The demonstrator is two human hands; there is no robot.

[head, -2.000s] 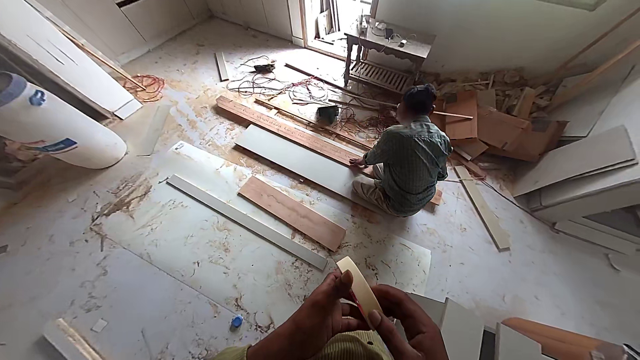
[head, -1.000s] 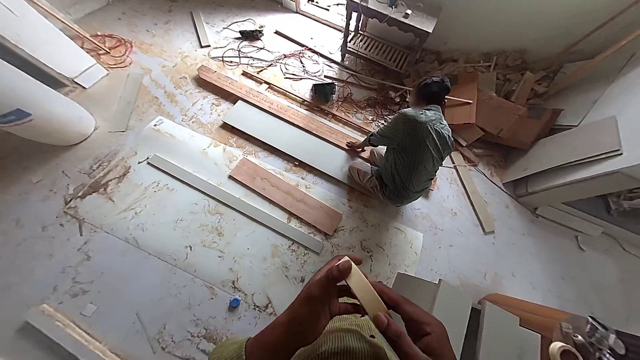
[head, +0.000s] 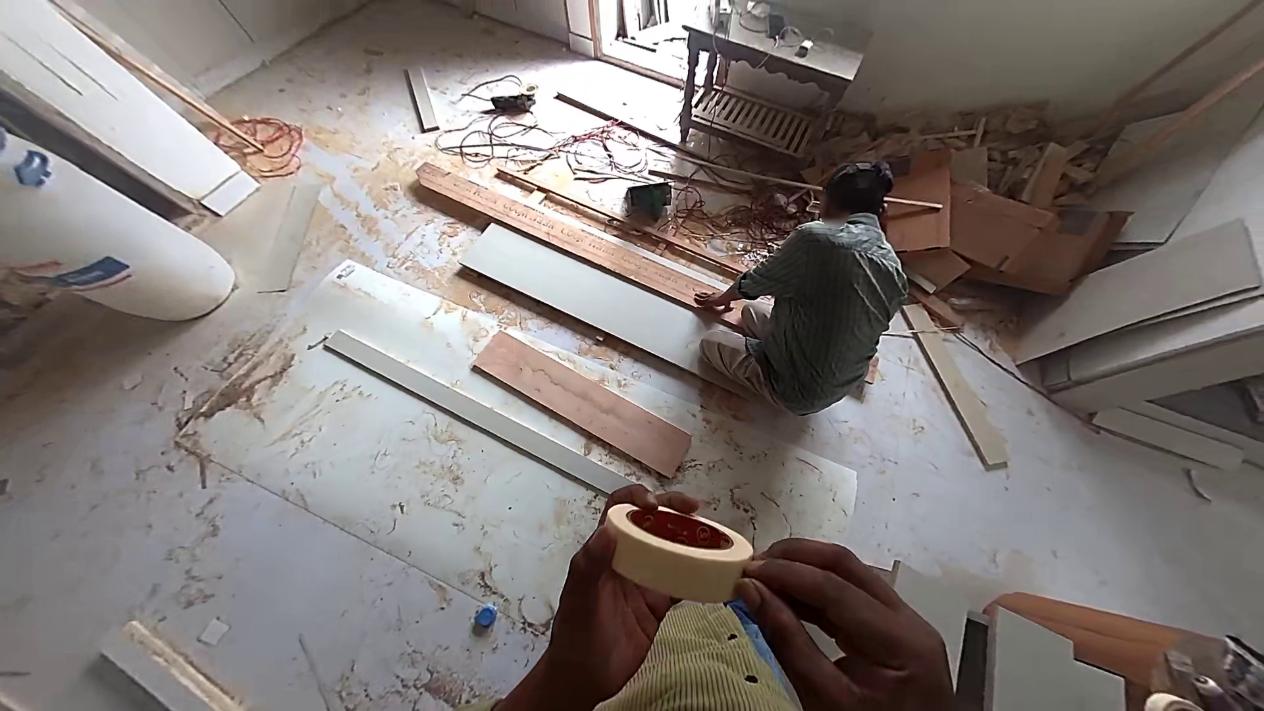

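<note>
A roll of cream masking tape (head: 681, 573) with a red inner core is held up in front of my yellow striped shirt. My left hand (head: 617, 602) grips the roll at its left side, fingers over the far rim and into the core. With thumb and fingertips, my right hand (head: 839, 612) pinches the tape at the roll's right edge. Whether a tape end is lifted there cannot be told. Below on the floor, beyond the roll, lie a long narrow white strip (head: 474, 410) and a reddish-brown board (head: 583, 400).
A co-worker (head: 825, 296) sits on the floor, a hand on a long brown plank (head: 573, 237) beside a white board (head: 592, 296). Tangled cables (head: 592, 148) lie near a wooden table (head: 780, 59). Cardboard (head: 997, 217) and scraps are heaped at right. A blue cap (head: 485, 616) lies on the floor.
The tape roll has been turned from edge-on so that its red core shows. My right hand has shifted to the roll's right edge. The co-worker stays seated at the plank.
</note>
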